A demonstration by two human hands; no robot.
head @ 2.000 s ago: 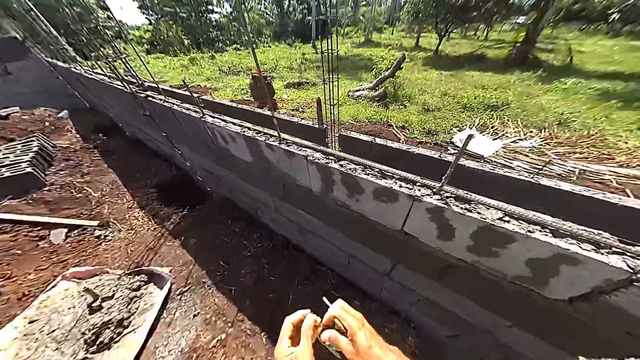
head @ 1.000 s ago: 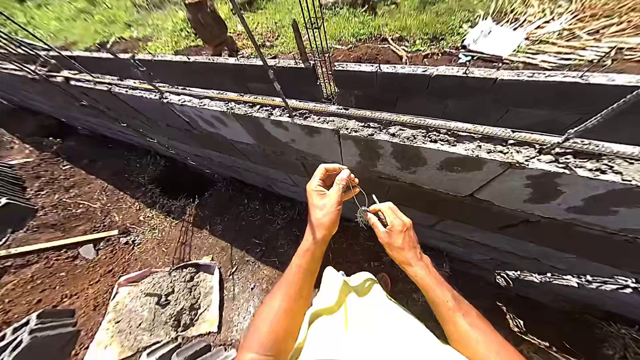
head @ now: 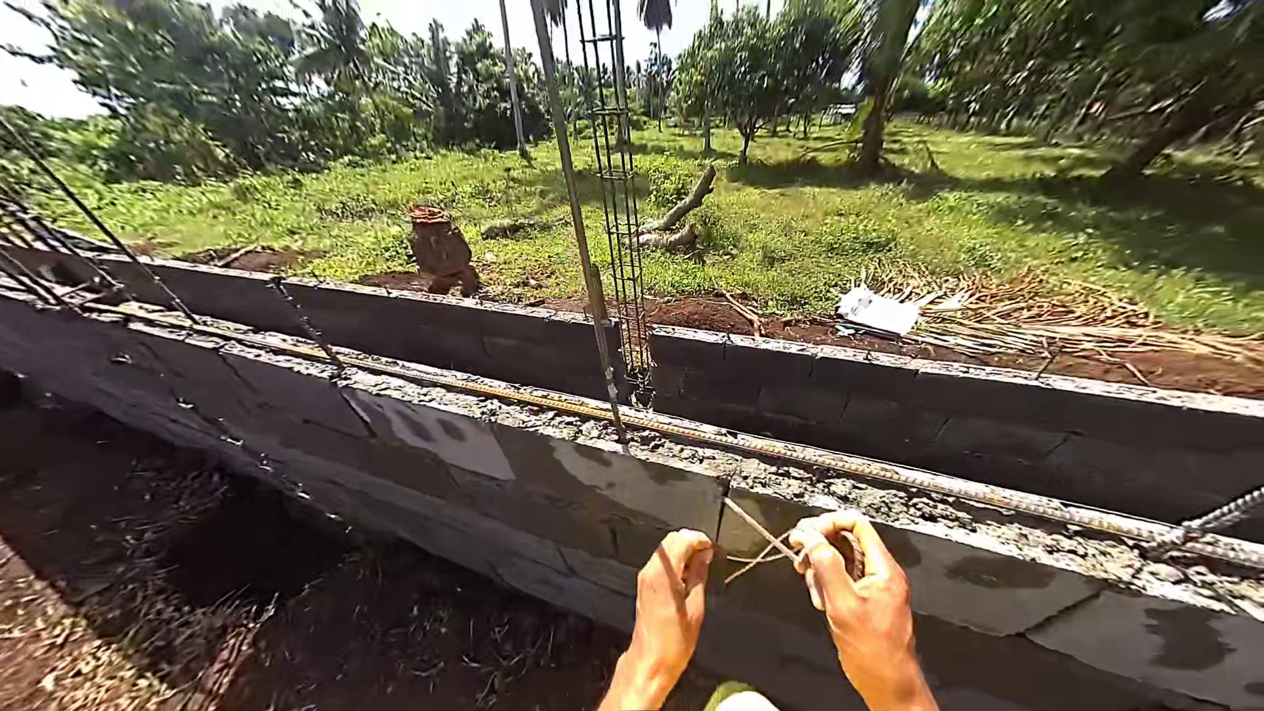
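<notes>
My right hand [head: 857, 583] holds thin tie wire [head: 765, 541], whose loose ends cross and point left and up from its fingertips. Just to the left, my left hand [head: 671, 602] has its thumb and fingertips together; whether wire is pinched in them cannot be made out. Both hands are in front of the near concrete block wall [head: 592, 484]. Along its mortar-filled top lies a long ribbed steel rebar [head: 790, 451], beyond the hands. An upright rebar [head: 583, 227] rises from the wall top, left of my hands.
A second block wall [head: 829, 380] runs behind the first, with a rebar column cage [head: 620, 197] between them. A slanted rebar [head: 1224, 515] juts up at the right. Shaded soil [head: 326, 602] lies at lower left. Beyond are a stump [head: 440, 247] and cut stalks [head: 1066, 316].
The view has tilted up since one second ago. My left hand has come away from the wire loop that both hands were at, and the wire ends now stick out from my right hand.
</notes>
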